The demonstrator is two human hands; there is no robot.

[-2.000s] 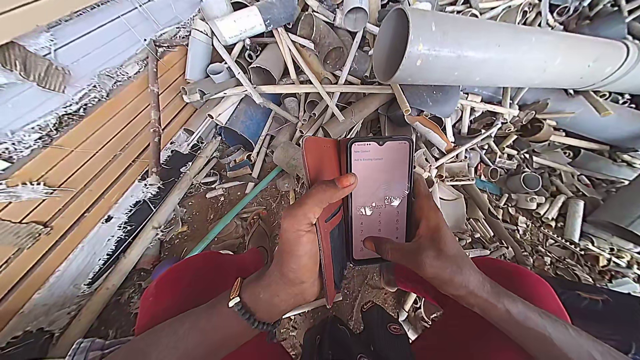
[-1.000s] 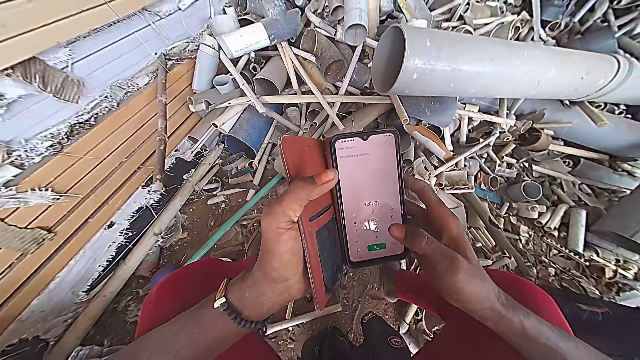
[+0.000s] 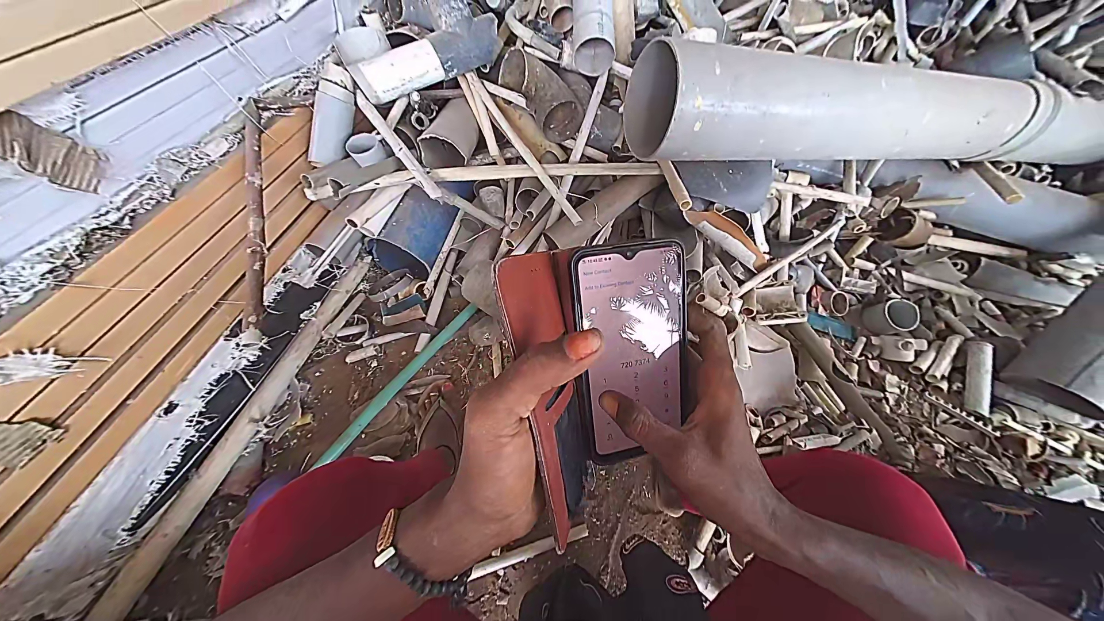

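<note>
A smartphone (image 3: 617, 323) in an open brown flip case (image 3: 530, 297) is held upright between my hands, above my lap. Its lit screen shows a dialling keypad, with a bright reflection over the upper half. My left hand (image 3: 500, 440) grips the case and the phone's left edge, its thumb lying across the case to the screen's edge. Around the phone's right side is my right hand (image 3: 707, 440), its thumb over the left part of the keypad. The fingers behind the phone are mostly hidden. A beaded bracelet (image 3: 414, 573) is on my left wrist.
Cut plastic pipes lie heaped ahead, with a large grey pipe (image 3: 828, 103) at upper right. Tan slatted panels (image 3: 172, 285) and a long pole (image 3: 233, 440) lie at left. A green rod (image 3: 397, 384) slants beside my left knee. Dark footwear (image 3: 647, 578) shows below.
My right thumb has moved left across the keypad since one second ago. The phone has turned slightly more upright, and the bright reflection on its screen has grown.
</note>
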